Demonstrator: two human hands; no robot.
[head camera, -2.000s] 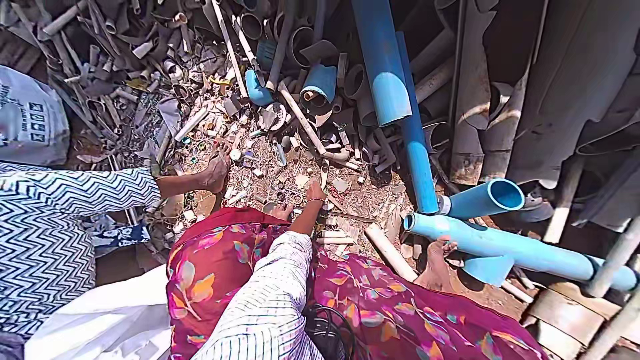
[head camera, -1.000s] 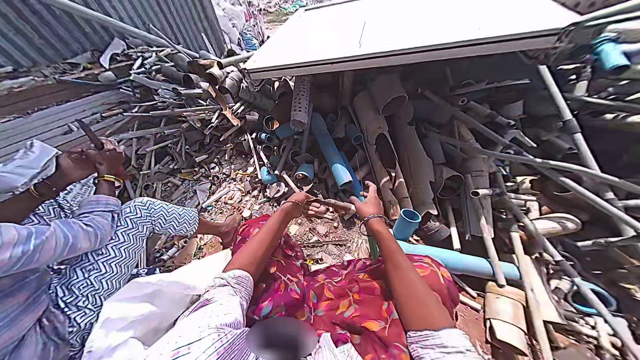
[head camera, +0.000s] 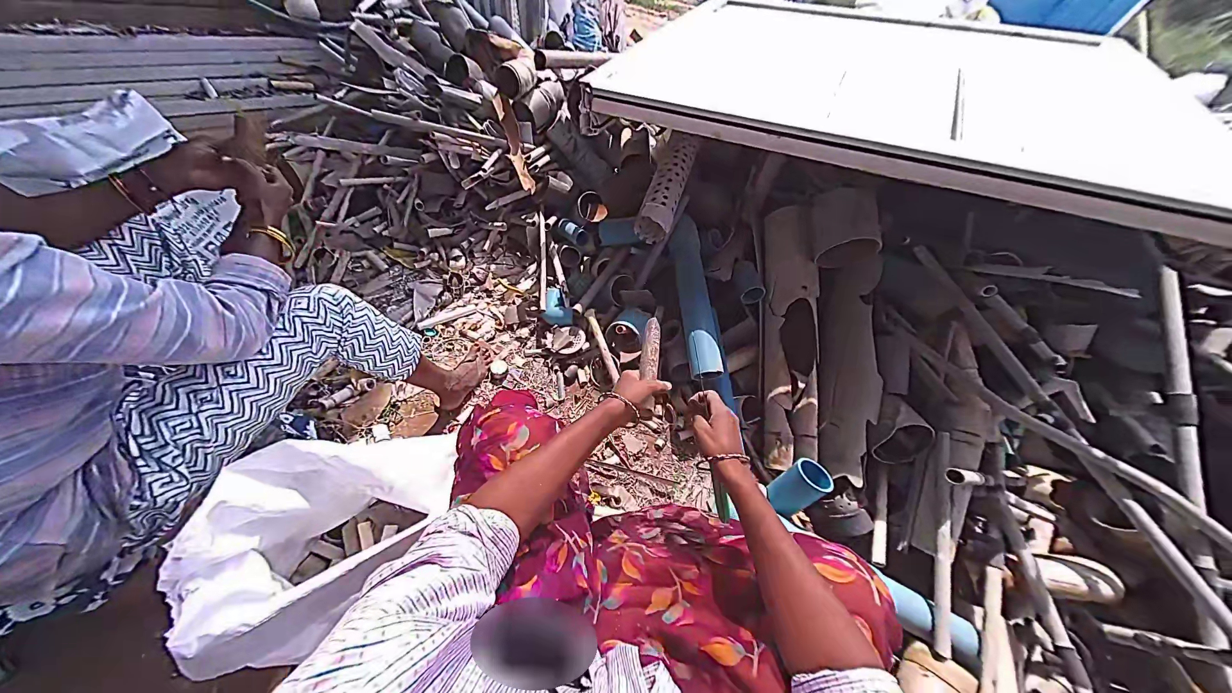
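Note:
My left hand (head camera: 642, 393) is closed around a long, pale piece (head camera: 652, 348) that stands up from it, seemingly a strip of pipe. To its right, my right hand (head camera: 714, 423) is raised with curled fingers; a thin green thing (head camera: 721, 498) shows below it, perhaps part of a tool it grips, but this is too small to tell. A blue plastic pipe (head camera: 700, 318) lies just beyond my right hand. Nearer, a short blue pipe end (head camera: 801, 486) opens upward beside my right forearm. Patterned red cloth (head camera: 674, 577) covers my lap.
A co-worker's hands (head camera: 252, 188) are at the left, by a white sack (head camera: 279, 520) holding pipe pieces. Grey pipes (head camera: 847, 346) are heaped ahead and to the right. A large white panel (head camera: 895, 96) overhangs the heap. Small scraps litter the ground (head camera: 626, 462).
Two seconds ago one hand was low at the scrap-strewn ground. Both hands are now raised in front of my lap, and the pale piece stands up from the left one. The view has tilted up.

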